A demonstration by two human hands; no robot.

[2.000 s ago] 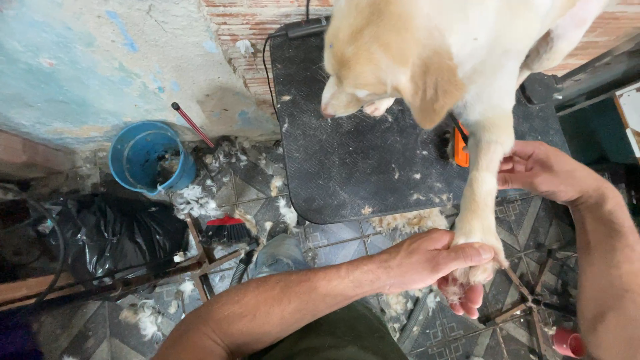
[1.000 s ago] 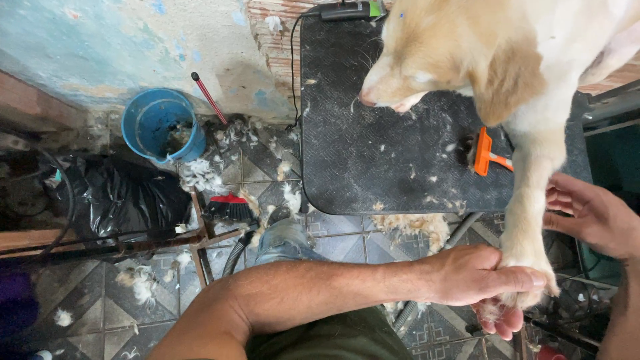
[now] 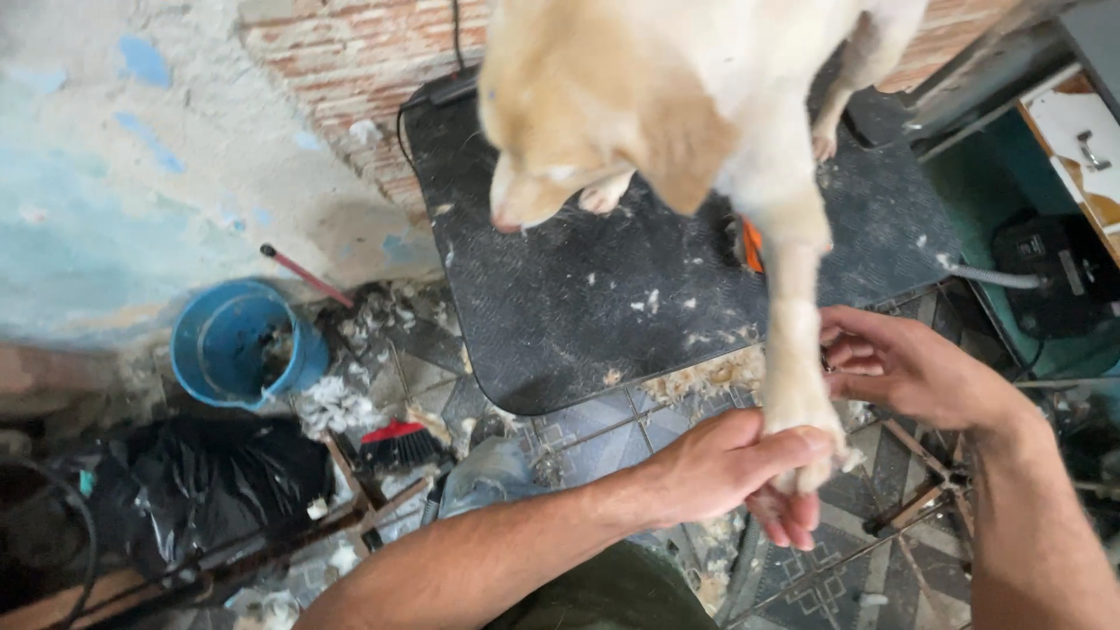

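Note:
A cream and tan dog (image 3: pixel 604 96) stands on a black textured grooming table (image 3: pixel 560 341), its head turned to the left. One foreleg reaches down past the table's near edge. My left hand (image 3: pixel 726 472) is closed round the paw (image 3: pixel 801 437) of that leg, thumb on top and fingers beneath. Just right of the same leg is my right hand (image 3: pixel 901 367), its fingers curled; a small dark thing shows at the fingertips, too little to name. Behind the foreleg, an orange-handled grooming brush (image 3: pixel 752 245) lies on the table, partly hidden.
A blue bucket (image 3: pixel 249 346), a red-and-black broom head (image 3: pixel 401 444) and a black plastic bag (image 3: pixel 210 490) are on the left. Cut fur (image 3: pixel 713 372) lies on the tiled floor. At right stands a white drawer front (image 3: pixel 1081 149) near a black machine (image 3: pixel 1050 271) with a grey hose.
My left hand has kept its hold on the paw. My right hand has come closer to the foreleg than one second ago. The dog's foreleg now covers more of the orange brush. The view has shifted.

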